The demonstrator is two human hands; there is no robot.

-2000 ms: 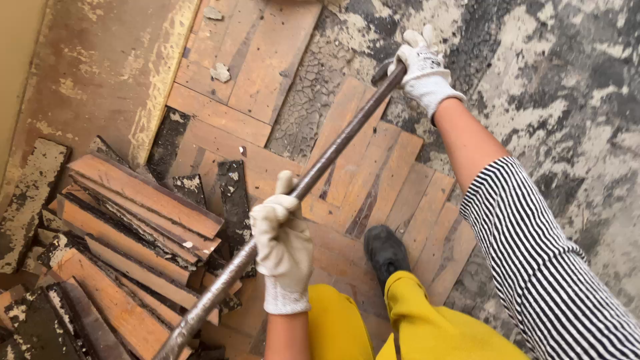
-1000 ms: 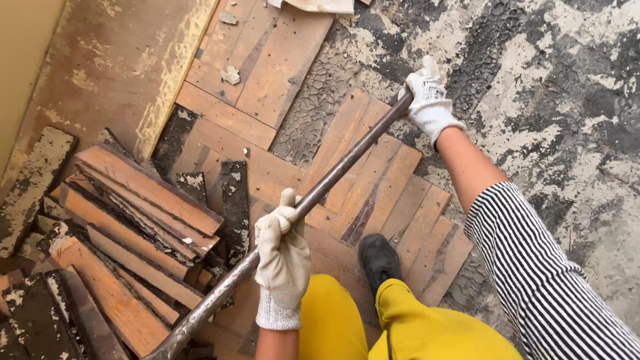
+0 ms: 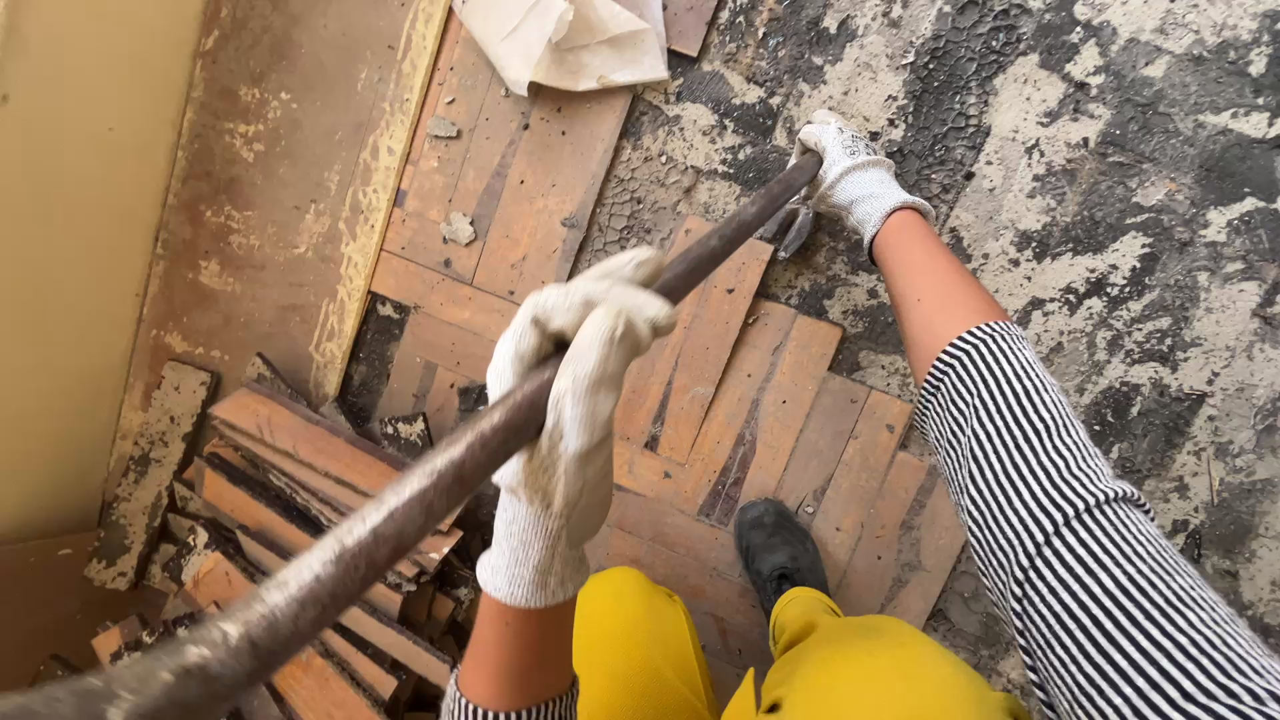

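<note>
A long metal pry bar [image 3: 420,465] runs diagonally from the lower left corner towards the upper right. My left hand [image 3: 575,400], in a white knit work glove, grips it around the middle. Near its far end my right hand [image 3: 850,175], gloved alike, is closed around the bar, close to the dark forked claw tip [image 3: 795,230] that shows just below the glove. Beneath the bar lie wooden parquet blocks [image 3: 780,400] still on the floor, with a stepped edge along the bared subfloor [image 3: 1050,200]. The bar's near end is cut off by the frame.
Loose parquet strips [image 3: 300,440] with black adhesive lie piled at the lower left by the wall [image 3: 80,250]. A brown board [image 3: 270,180] runs along that wall. Crumpled paper [image 3: 570,45] lies at the top. My dark shoe [image 3: 778,550] stands on the parquet.
My left hand has moved up and the bar's near end has risen towards the camera. Both hands have kept hold of the bar. The crumpled paper has come into view at the top.
</note>
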